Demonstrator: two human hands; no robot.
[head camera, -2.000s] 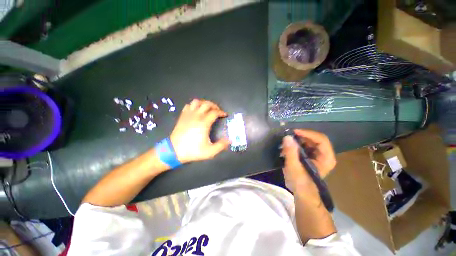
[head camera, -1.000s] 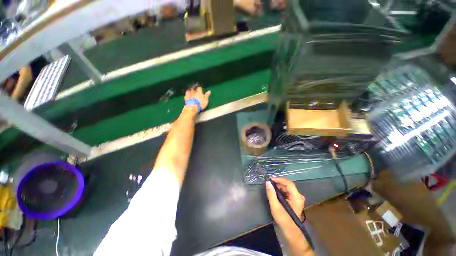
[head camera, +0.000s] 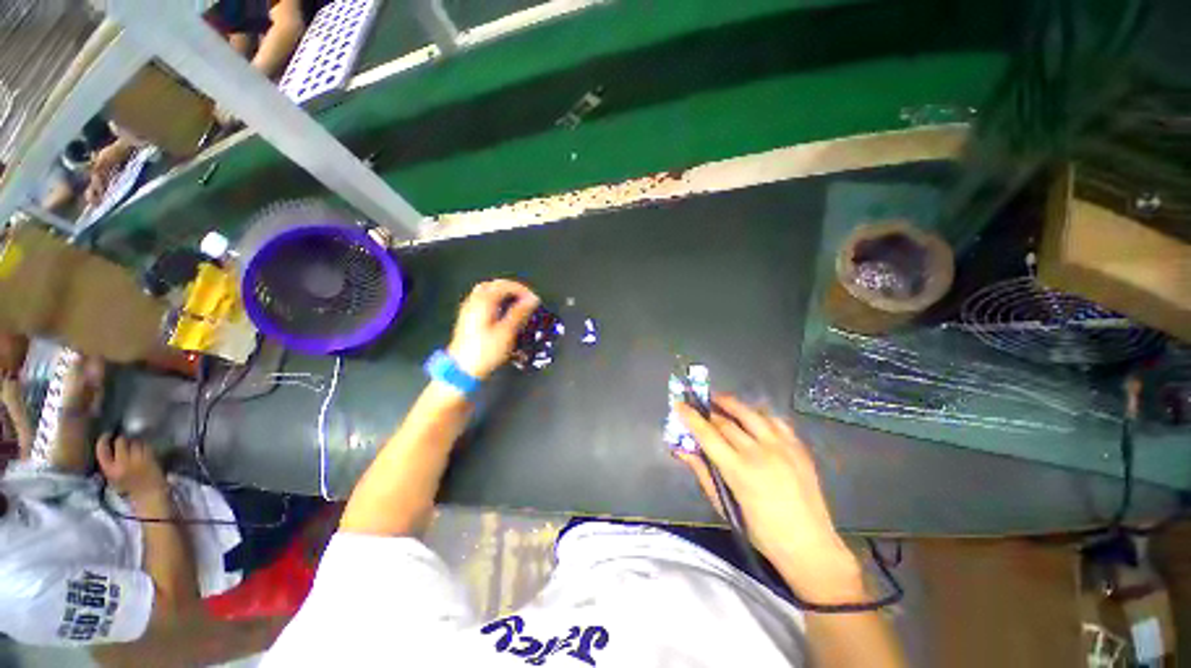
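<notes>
My left hand (head camera: 489, 329), with a blue wristband, has curled fingers at the pile of connector leads (head camera: 541, 345); whether it pinches one is hidden. A few white plugs lie just right of the pile. My right hand (head camera: 760, 470) holds the black soldering iron (head camera: 720, 493) slantwise, its cord looping by the wrist. The fingertips of that hand are at a small whitish circuit board (head camera: 687, 407) on the dark mat. The iron's tip is not clear against the board.
A purple-rimmed fan (head camera: 324, 288) stands left. The green belt (head camera: 731, 98) runs beyond a pale rail (head camera: 705, 174), with a small board on it. A brown ring (head camera: 895, 270), wire coil (head camera: 1045, 317) and silvery strands (head camera: 934, 381) are right. Another person (head camera: 98, 555) sits far left.
My left hand has come back from the belt to the connector pile. My right hand has moved from beside the silvery strands onto a board on the mat. The view has shifted left.
</notes>
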